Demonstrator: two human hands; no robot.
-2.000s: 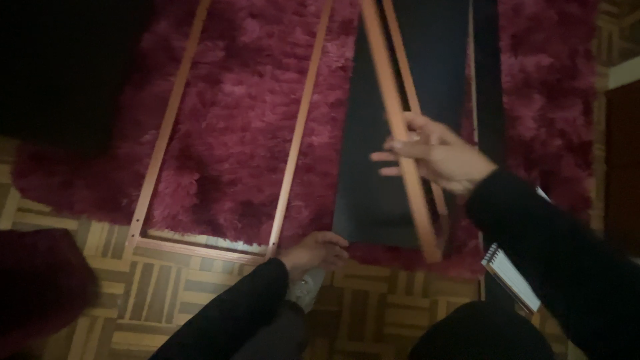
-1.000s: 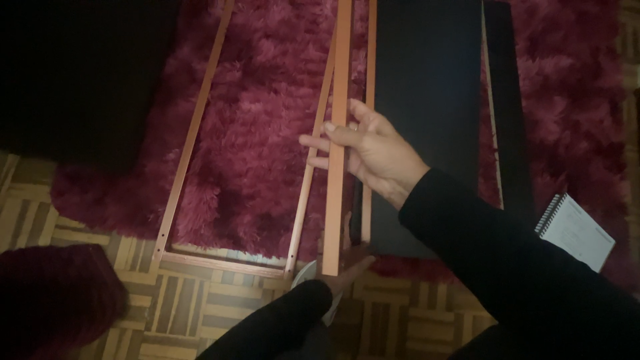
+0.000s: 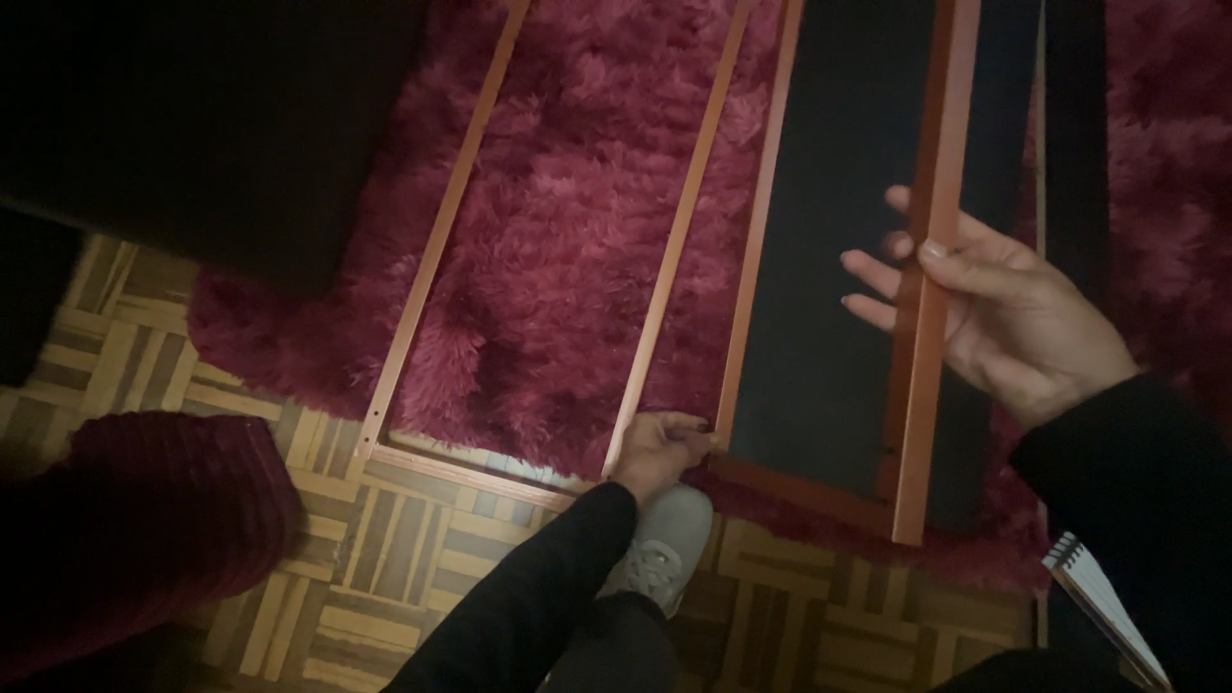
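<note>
A long copper-coloured rectangular frame point(image 3: 760, 231) is tilted over a dark flat panel point(image 3: 837, 192). My right hand point(image 3: 1011, 298) holds its right rail, thumb on the near face and fingers around the far side. At the frame's lower left corner, my left hand point(image 3: 664, 448) has its fingertips on the rail. A second copper-coloured frame point(image 3: 452, 226) lies to the left on the shaggy rug, its lower end over the wooden floor. Small dark holes show near its lower left corner. The upper ends of both frames run out of view.
The dark red shaggy rug point(image 3: 549, 241) lies on a parquet floor point(image 3: 404, 577). A dark bulky object point(image 3: 192, 115) fills the upper left, above ribbed dark red fabric point(image 3: 183, 510). A grey shoe point(image 3: 674, 539) is beside my left hand. At lower right is a spiral notebook point(image 3: 1107, 606).
The held frame has turned, so that its lower bar and both rails now show over the dark panel. My right hand has moved to the right with its rail.
</note>
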